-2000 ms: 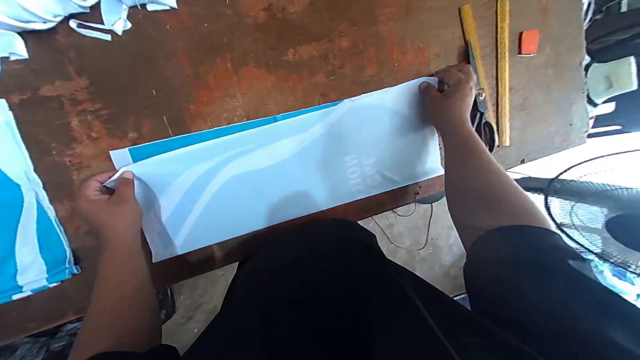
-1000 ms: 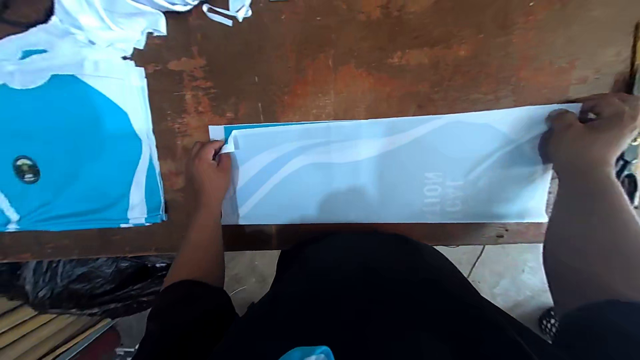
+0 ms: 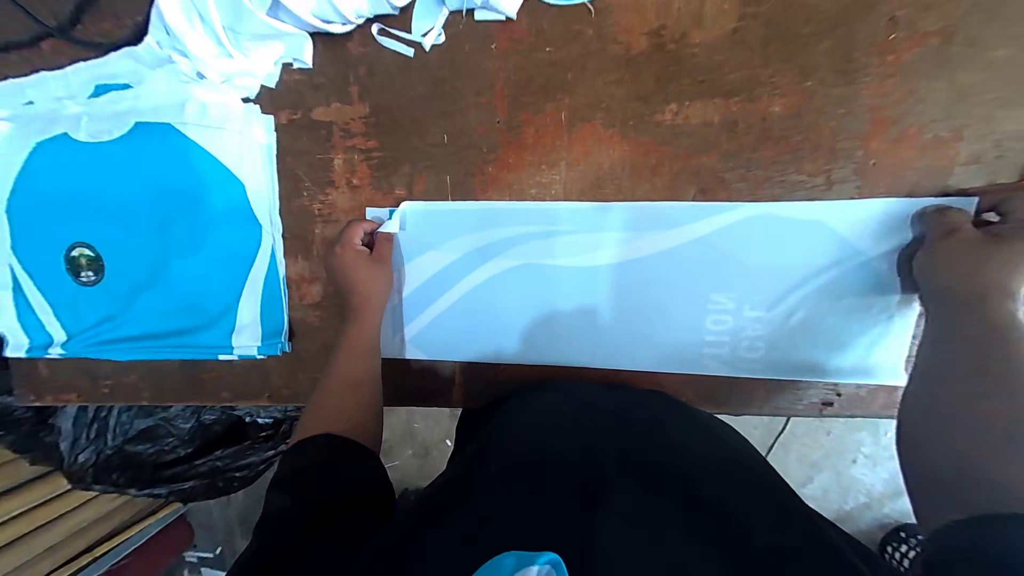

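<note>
A folded length of white and blue printed fabric (image 3: 640,288) lies flat along the front edge of the wooden table, its pale reverse side up and faint lettering showing through. My left hand (image 3: 364,268) pinches its upper left corner, where a small flap is turned back. At the upper right corner, my right hand (image 3: 972,240) grips the cloth, its fingers partly cut off by the frame's edge. Left of my left hand rests a stack of blue and white shirt panels (image 3: 144,240); the top one bears a round dark emblem.
White fabric (image 3: 232,40) is heaped at the back left, with loose white strips (image 3: 408,32) beside it. Below the table (image 3: 496,144) on the left are a black plastic bag (image 3: 176,448) and wooden slats (image 3: 64,512). A dark cable (image 3: 48,28) crosses the upper left corner.
The view has swung left, bringing the blue panel stack fully in. The fabric, slanted two seconds ago, now lies nearly parallel to the table edge. Both hands remain at its ends.
</note>
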